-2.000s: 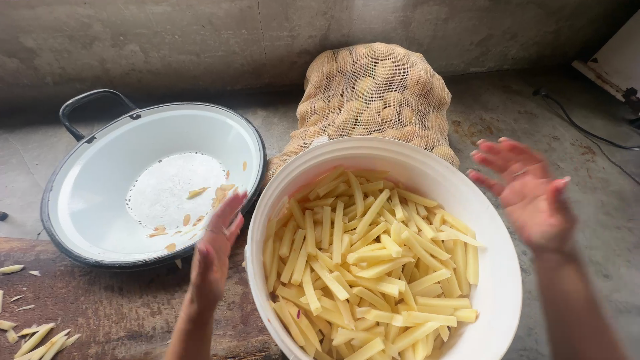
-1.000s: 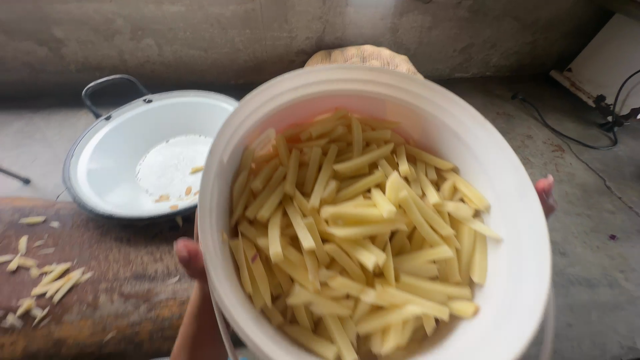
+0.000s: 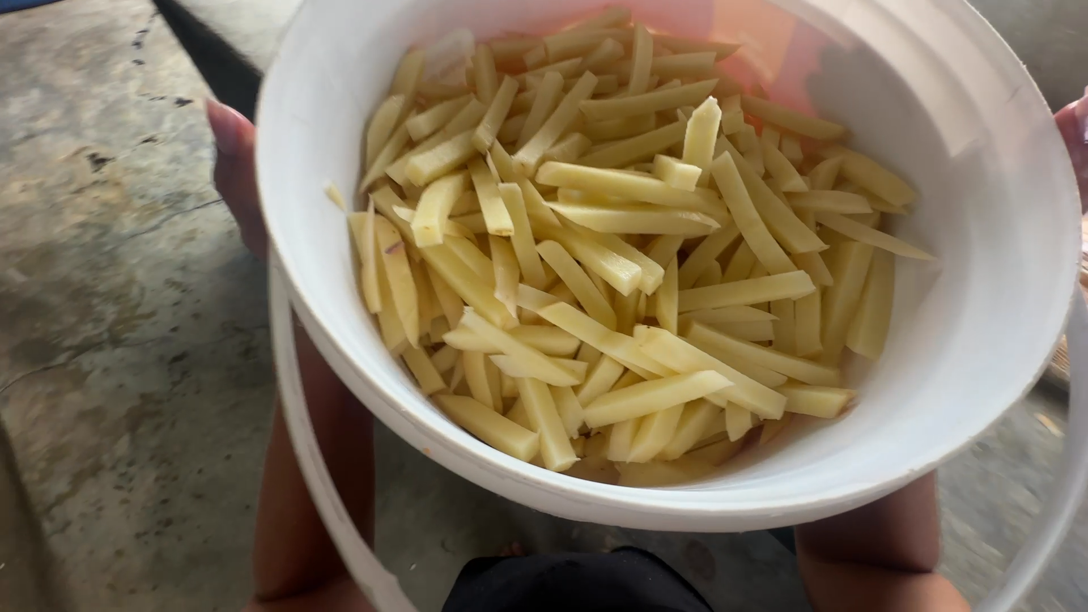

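Note:
A white plastic bucket (image 3: pixel 357 365) fills most of the head view, tilted so that its inside shows. Raw potato sticks (image 3: pixel 595 255) lie heaped in it. At the bucket's left side is my left hand (image 3: pixel 236 174), holding it, with the fingers partly hidden behind the wall. Only a few fingers of my right hand (image 3: pixel 1078 136) show at the right edge of the view, against the other side of the bucket. The bucket's white handle (image 3: pixel 319 476) hangs down below the rim, in front of my forearms.
Below the bucket is a stained concrete floor (image 3: pixel 127 306). A dark edge of some object (image 3: pixel 212 64) shows at the upper left. My dark clothing (image 3: pixel 578 582) is at the bottom middle.
Both hands, apart and beside the bucket at first, took hold of it and lifted it. The view has swung away from the enamel basin and the net sack of potatoes.

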